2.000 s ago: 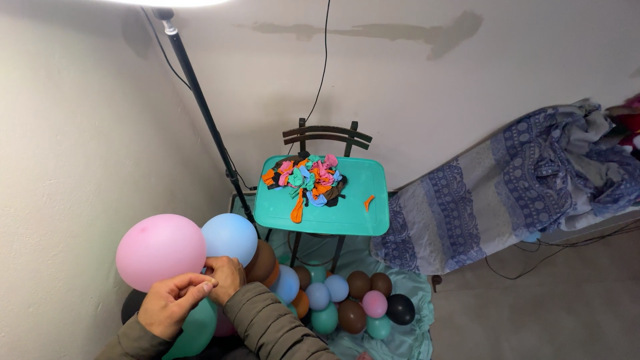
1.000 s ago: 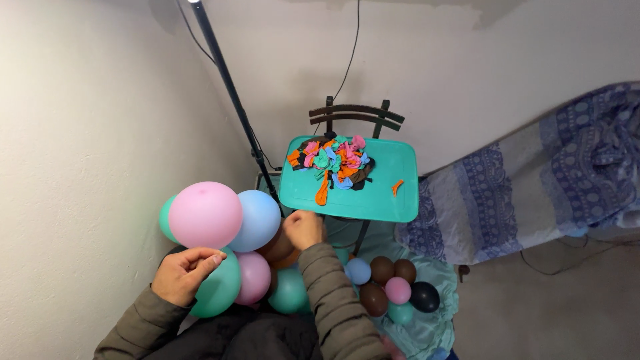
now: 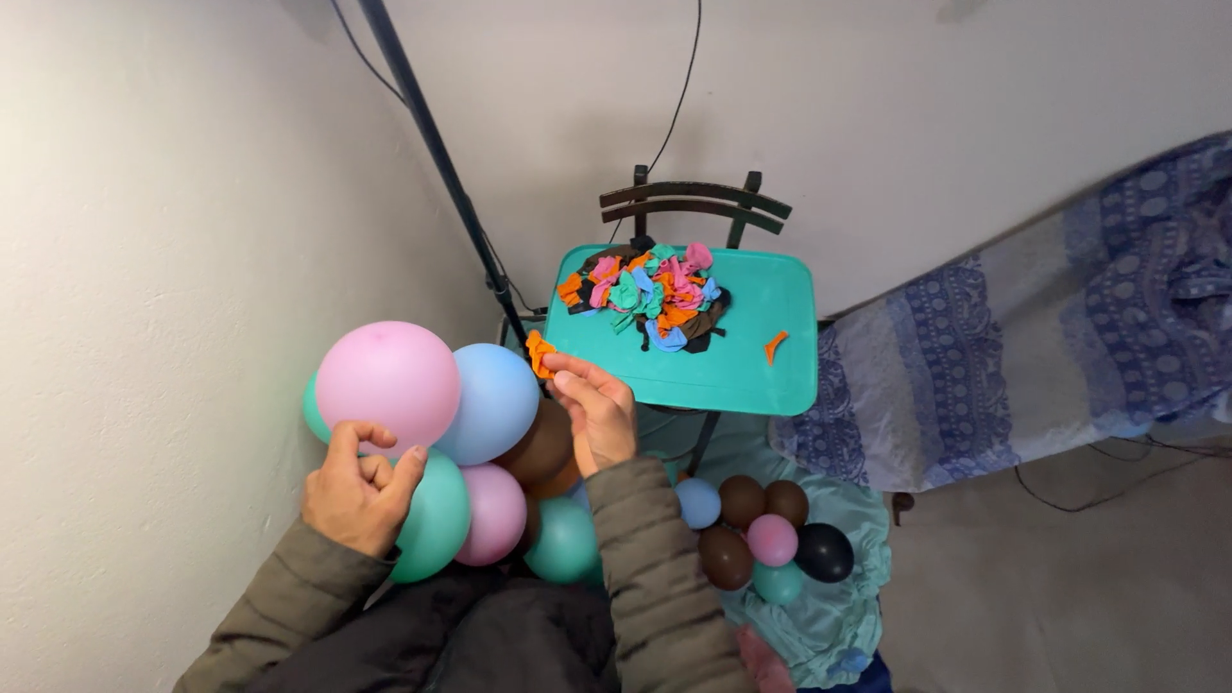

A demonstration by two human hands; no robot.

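My right hand pinches a deflated orange balloon between thumb and fingers, just left of the turquoise tray. My left hand is raised with its fingers curled and apart, in front of a green balloon and below a large pink balloon; nothing shows in its fingers. A light blue balloon and a brown balloon adjoin the pink one in a cluster on my lap side. Deflated balloons of several colours lie heaped on the tray, a lone orange one to their right.
Behind the tray stands a dark slatted chair. A black pole rises at the left by the wall. Smaller inflated balloons rest on pale green cloth at lower right. A blue patterned cloth drapes over furniture at right.
My right hand now holds a deflated orange balloon; two seconds ago both hands were together beside the pink and light blue balloons. My hands have since moved apart.
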